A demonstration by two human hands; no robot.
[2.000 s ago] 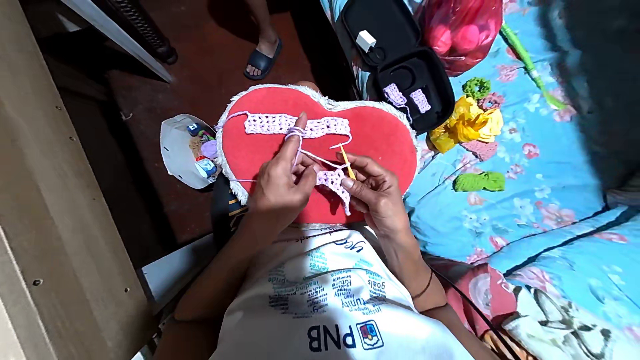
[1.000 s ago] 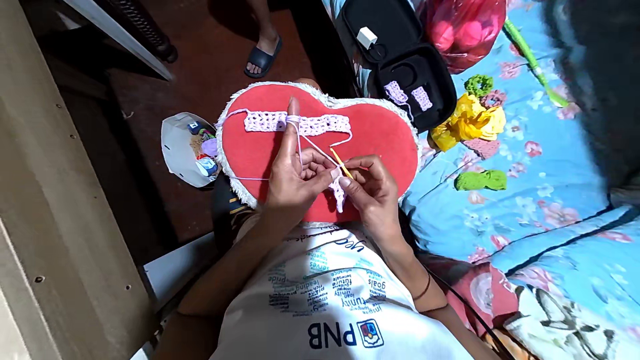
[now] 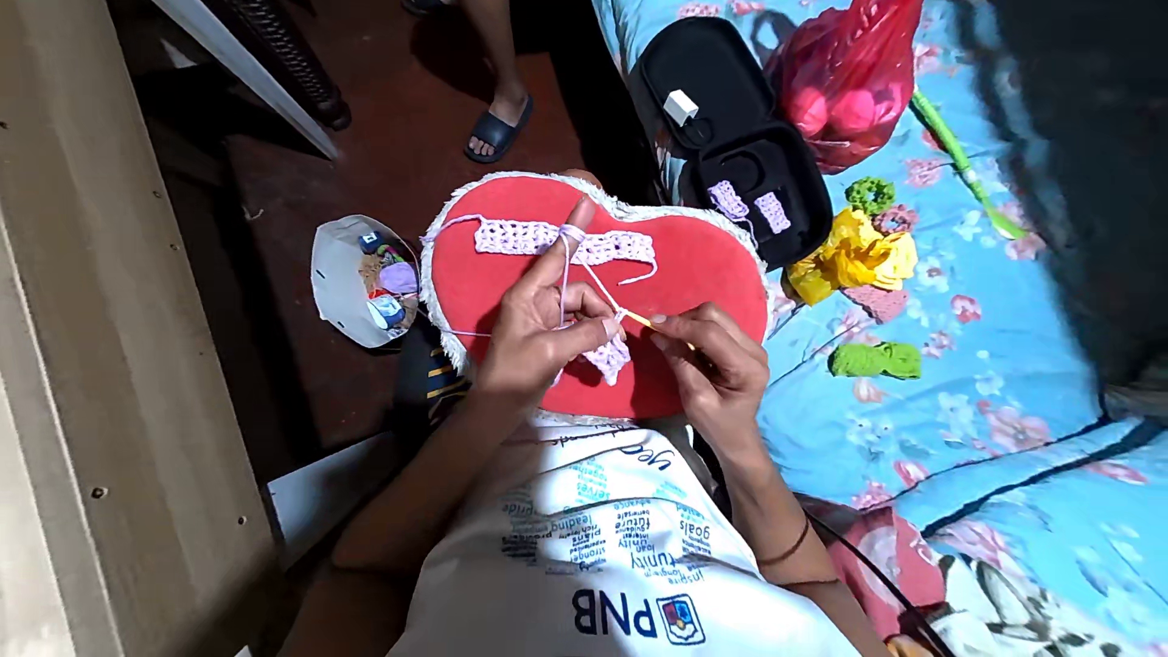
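Note:
My left hand (image 3: 552,333) pinches a small lilac crochet piece (image 3: 607,359) between thumb and fingers, its raised index finger wrapped with lilac yarn. My right hand (image 3: 716,360) grips a yellow crochet hook (image 3: 641,319), whose tip meets the yarn at the top of the piece. Both hands are over a red heart-shaped cushion (image 3: 721,260) with white fluffy trim, on my lap. A longer lilac crochet strip (image 3: 516,237) lies across the cushion behind my left index finger, which hides part of it. Its loose tail curls at the right end.
At left stands a white container (image 3: 342,274) with yarn and small items. On the floral bedsheet at right are an open black case (image 3: 776,173) with two lilac pieces, a red plastic bag (image 3: 849,91), a yellow plastic bag (image 3: 858,255) and green crochet (image 3: 876,360). A person's slippered foot (image 3: 500,128) is beyond.
My right hand has drawn away from my left hand, and the hook now points left at the piece. My left hand keeps hold of the small piece, with its index finger still raised.

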